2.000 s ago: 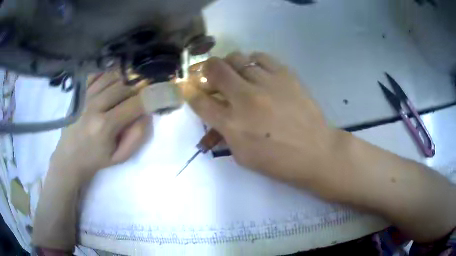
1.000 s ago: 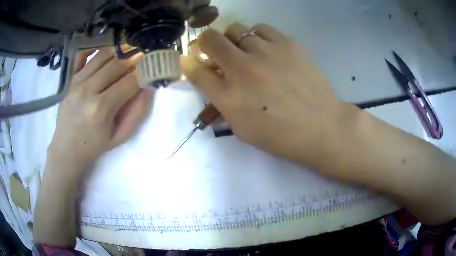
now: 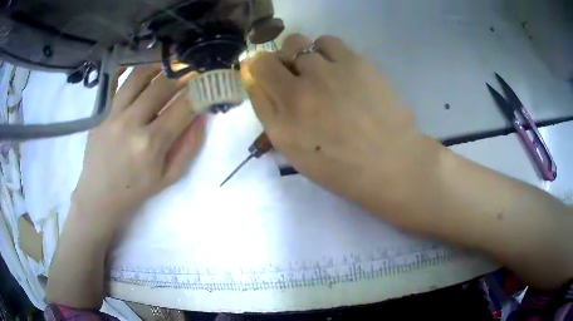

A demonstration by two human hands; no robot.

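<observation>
The dark sewing machine head (image 3: pixel 138 31) fills the upper left, with its ribbed off-white tension dial (image 3: pixel 217 89). My left hand (image 3: pixel 141 135) lies left of the dial, its fingertips hidden under the head. My right hand (image 3: pixel 333 113) lies right of the dial, fingers curled, with a ring on one. The awl (image 3: pixel 242 167) sticks out from under my right palm, spike toward the lower left; its handle is mostly hidden. White fabric (image 3: pixel 47 144) shows at left and blends with the white table (image 3: pixel 207 232). The needle area and what my fingertips touch are hidden.
Thread snips (image 3: pixel 523 128) with pinkish handles lie at the right, blades apart, across the dark edge line of the machine bed (image 3: pixel 402 44). A printed measuring tape (image 3: pixel 301 274) runs along the front edge. White pieces and a tan card (image 3: pixel 30 238) are at the far left.
Compared with one second ago, the view has shifted slightly. My right hand has turned a little, and its thumb and finger are less visible beside the needle area. The awl remains under my right hand.
</observation>
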